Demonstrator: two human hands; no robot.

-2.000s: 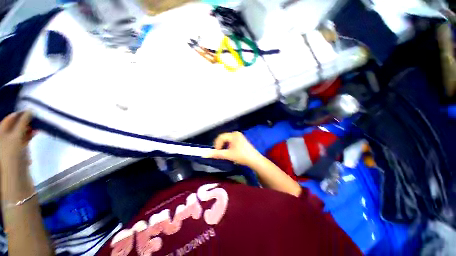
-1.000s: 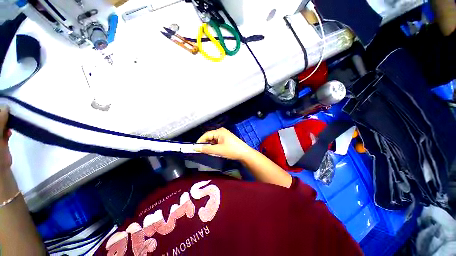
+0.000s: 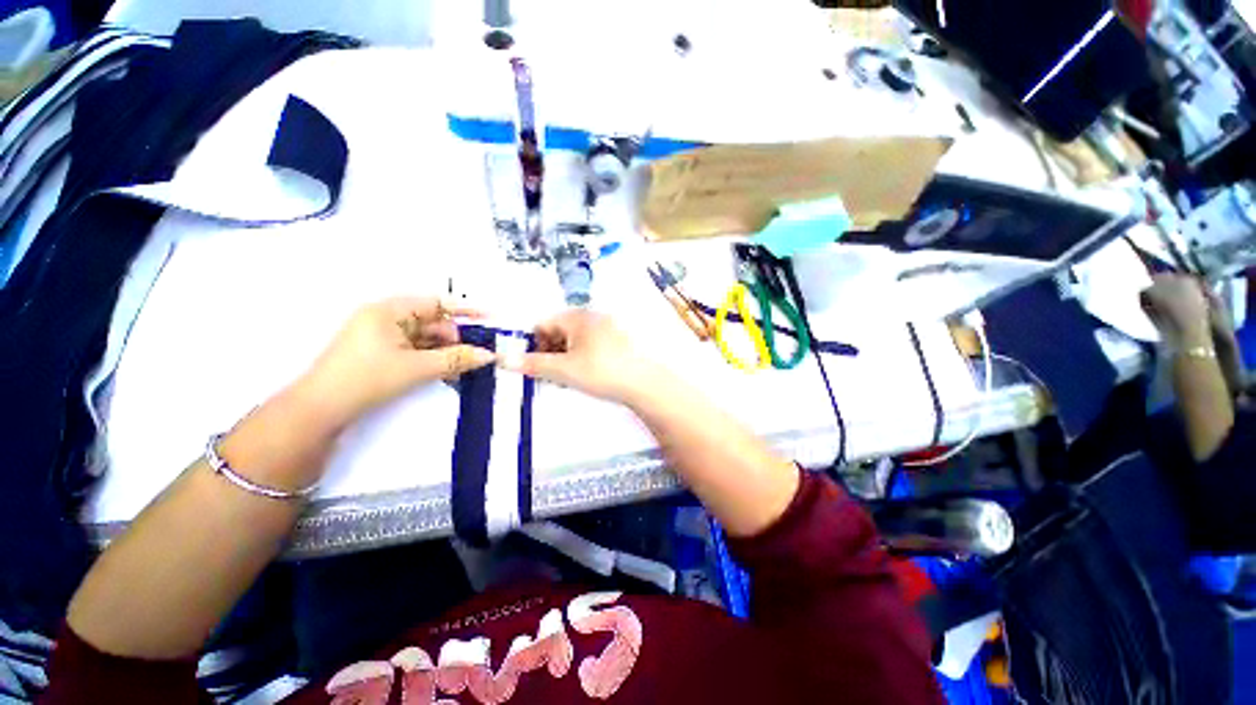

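Note:
A navy strip with a white band [image 3: 507, 448] hangs from both hands over the table's front edge, its top end just in front of the sewing machine [image 3: 579, 83]. My left hand [image 3: 393, 361] pinches the strip's top left corner. My right hand [image 3: 585, 355] pinches the top right corner, close to the left. The presser foot and needle area [image 3: 537, 245] stands a little behind the hands, with the strip's end not under it. The strip's lower part goes out of sight below the table edge.
Orange snips [image 3: 681, 303] and yellow-green scissors [image 3: 765, 328] lie right of the hands. A cardboard piece [image 3: 730, 186] with a mint-green pad [image 3: 806, 223] leans on the machine. Navy and white strips [image 3: 131, 152] heap at left. Another person's hand [image 3: 1179, 306] shows at far right.
My hands have come close together in front of the needle, and the strip, earlier stretched sideways between them, now hangs down. The view has shifted to show more of the machine.

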